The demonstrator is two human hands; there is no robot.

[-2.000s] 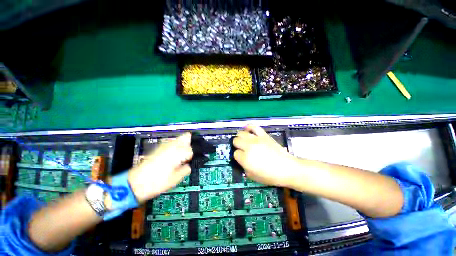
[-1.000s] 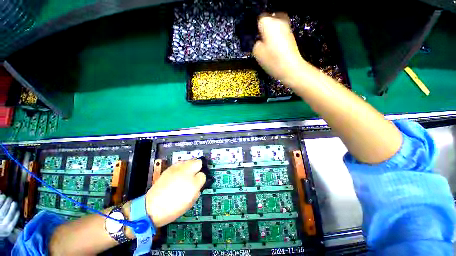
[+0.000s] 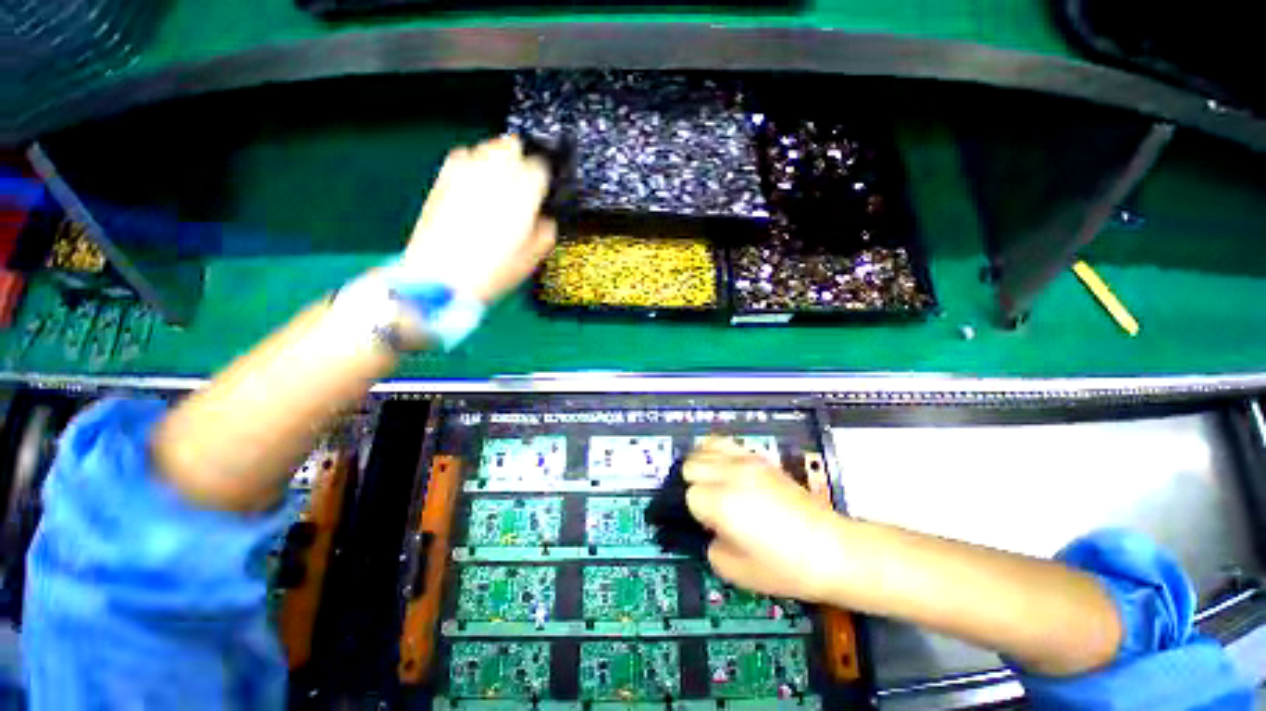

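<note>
My left hand (image 3: 489, 211), with black finger cots, is at the left edge of the upper bin of silver components (image 3: 653, 146). It is blurred, and whether it holds a piece cannot be told. My right hand (image 3: 743, 517), also with black finger cots, is low over the upper right circuit boards in the black carrier (image 3: 625, 415). Its fingertips hide parts of the boards, and no component shows in them. Green circuit boards (image 3: 628, 592) sit in three columns in the carrier.
Yellow components (image 3: 632, 272) and dark brown components (image 3: 829, 278) lie in the bins in front. A yellow stick (image 3: 1105, 297) lies at the right. Another carrier (image 3: 317, 556) is at the left, partly behind my left arm. A shelf edge (image 3: 625, 52) crosses above the bins.
My right hand has come back from the bins to the upper right boards. My left hand has moved from the carrier up to the silver component bin. The view has shifted, showing the shelf edge.
</note>
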